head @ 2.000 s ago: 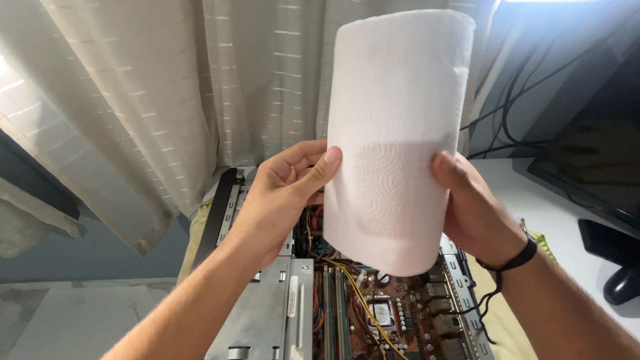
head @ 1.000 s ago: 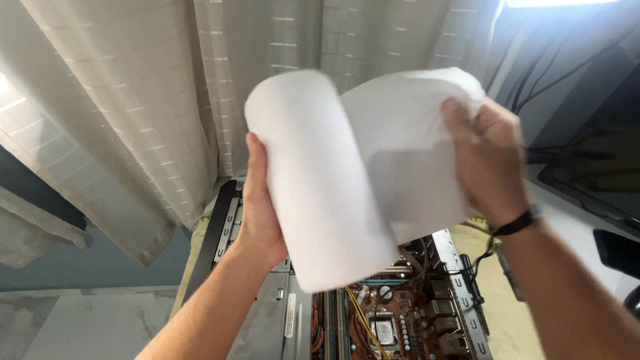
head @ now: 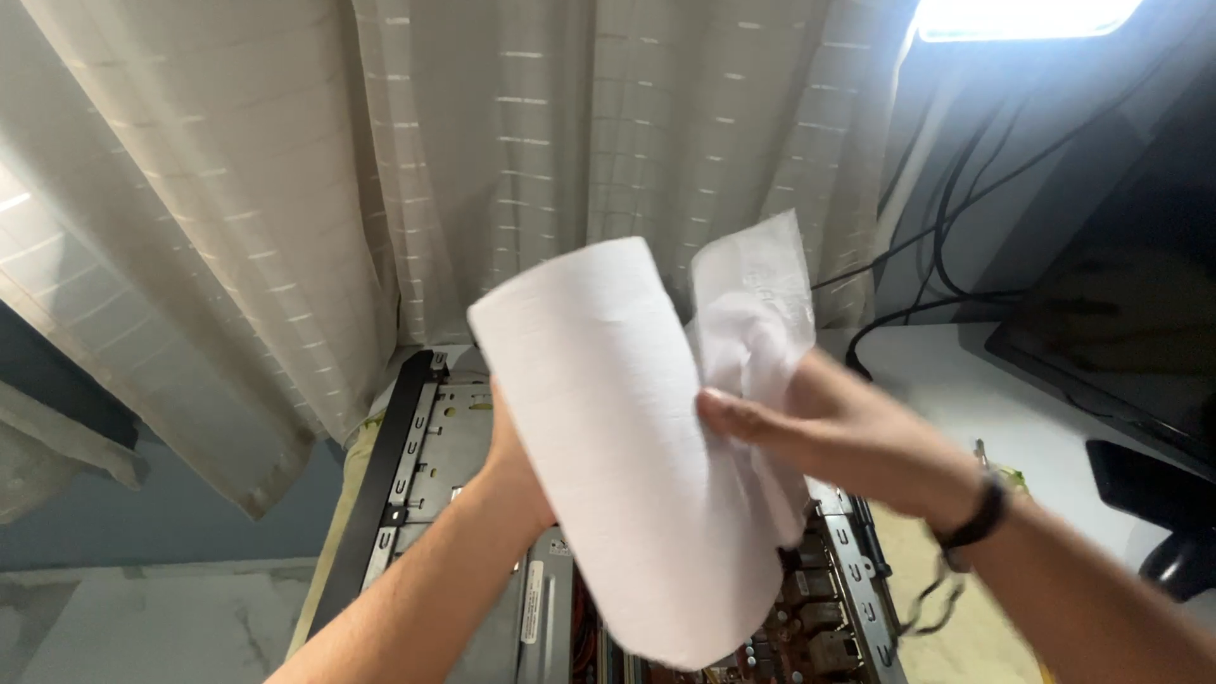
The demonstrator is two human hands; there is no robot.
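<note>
A roll of white paper towel (head: 627,437) is tilted above an opened desktop computer case (head: 855,570). My left hand (head: 518,465) holds the roll from its left side, its fingers hidden behind the paper. On the right, my right hand (head: 807,408) grips a crumpled loose paper towel sheet (head: 755,285), with the thumb near the roll's side. Whether this sheet is still joined to the roll cannot be told. Below the roll, part of a brown circuit board (head: 760,655) shows inside the case.
Pale curtains (head: 532,142) hang behind the case. A lit lamp (head: 1026,19) is at the upper right. Black cables (head: 940,228) run down to a white table (head: 931,361), beside a dark monitor (head: 1121,285). A yellow cloth (head: 950,608) lies under the case.
A length of towel was pulled out to the right of the roll; it is now bunched in my right hand. That hand has come lower and closer to the roll.
</note>
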